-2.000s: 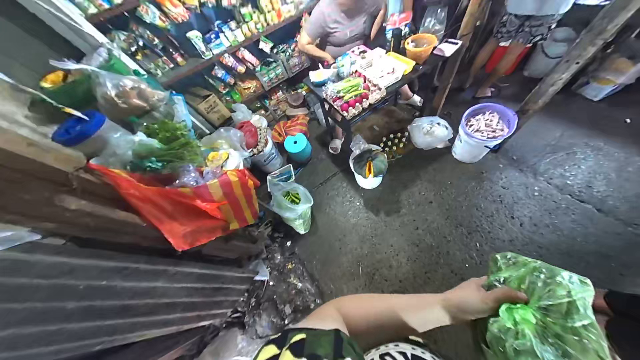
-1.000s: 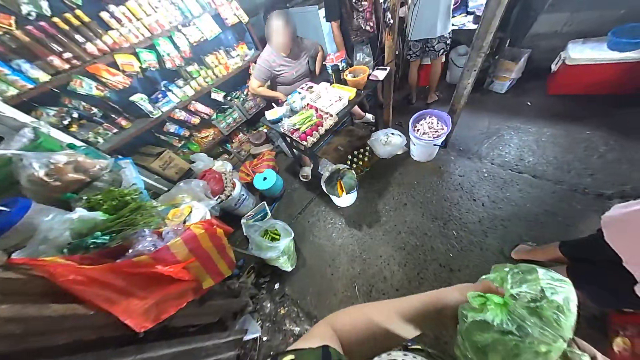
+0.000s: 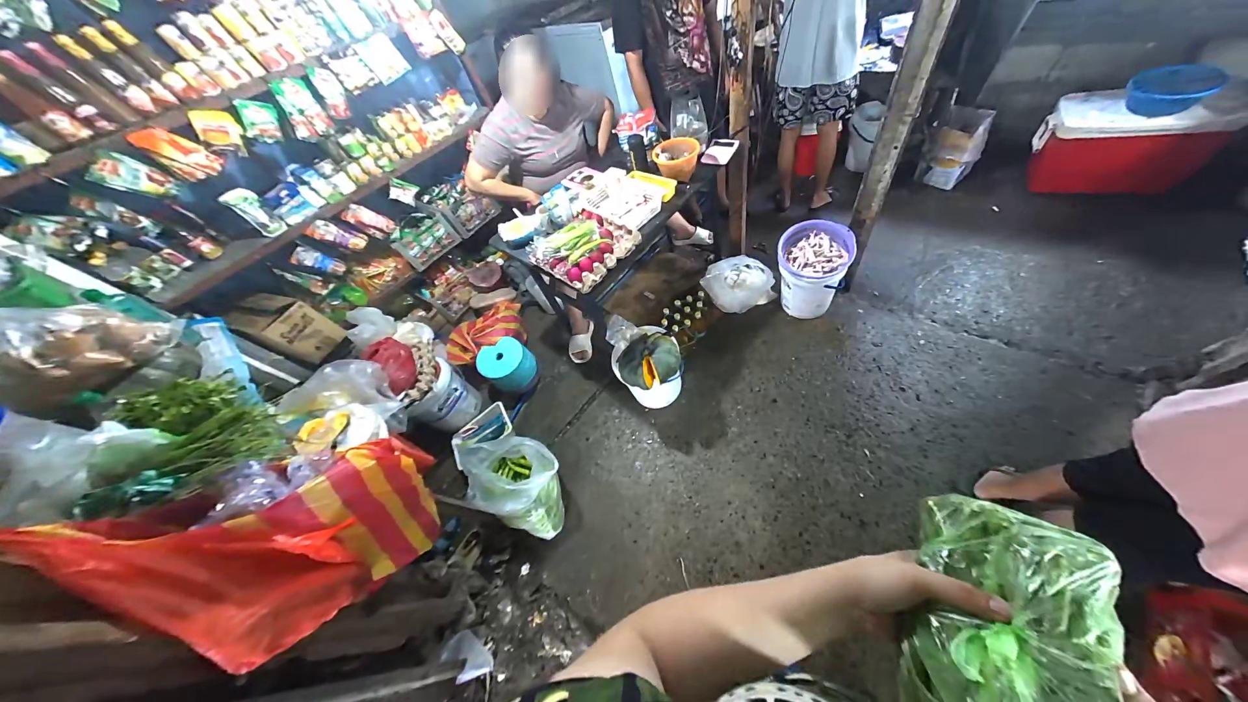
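A clear plastic bag of leafy greens is at the lower right. My left hand reaches across from the bottom middle and grips the bag's upper left side, thumb over the plastic. Only a bit of my right hand shows at the bag's lower right edge; its fingers are mostly hidden, so its hold cannot be told. Some bright green leaves show at the front of the bag.
A seated person is behind a low table of produce. Buckets, a bag of green vegetables and a red-covered vegetable stand flank the wet floor. Another person in pink is close at right.
The view has swung to the right, bringing in the red cooler and the person in pink. My left hand stays on the bag of greens.
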